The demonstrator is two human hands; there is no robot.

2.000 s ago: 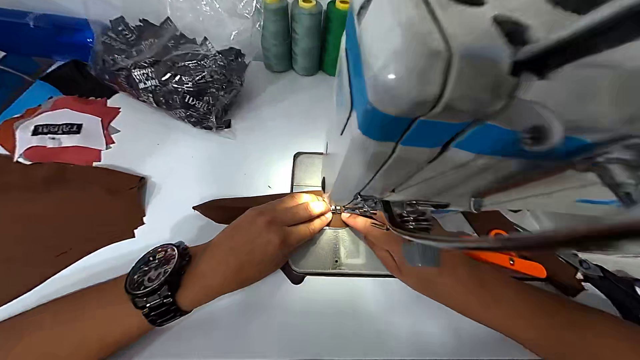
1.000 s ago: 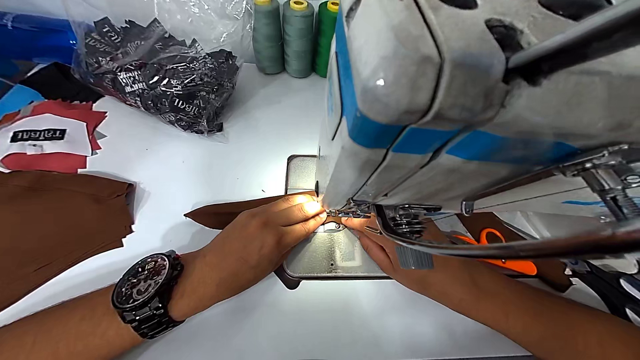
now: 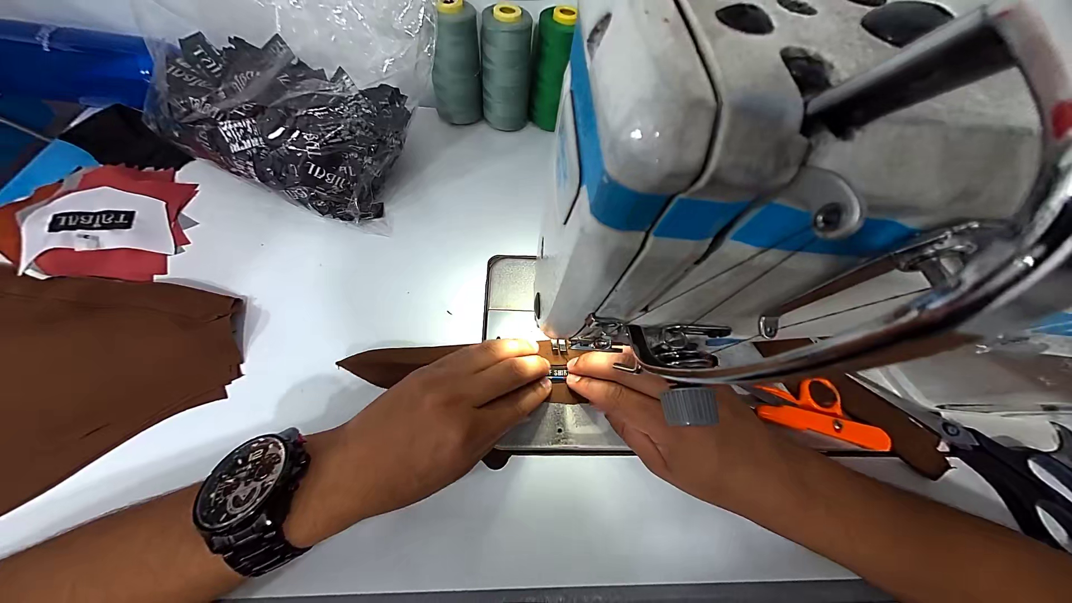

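Note:
Under the needle area of a white and blue sewing machine (image 3: 653, 117), a brown fabric piece (image 3: 394, 362) lies across the metal needle plate (image 3: 544, 431). A small dark woven label (image 3: 559, 373) with writing rests on it near the presser foot (image 3: 559, 345). My left hand (image 3: 427, 419), with a black watch on its wrist, presses the fabric and the label's left end with its fingertips. My right hand (image 3: 670, 419) presses at the label's right end, partly behind the machine's thread guard and a grey knob. The fabric beneath both hands is mostly hidden.
Brown fabric pieces (image 3: 100, 360) are stacked at left, below red and white pieces (image 3: 100, 230). A plastic bag of black labels (image 3: 285, 126) and thread cones (image 3: 506, 71) stand behind. Orange thread snips (image 3: 825, 423) and black-handled scissors (image 3: 997, 461) lie at right.
The small dark label between my fingertips now shows, where the earlier frames did not show it clearly. Both hands remain close together at the needle plate.

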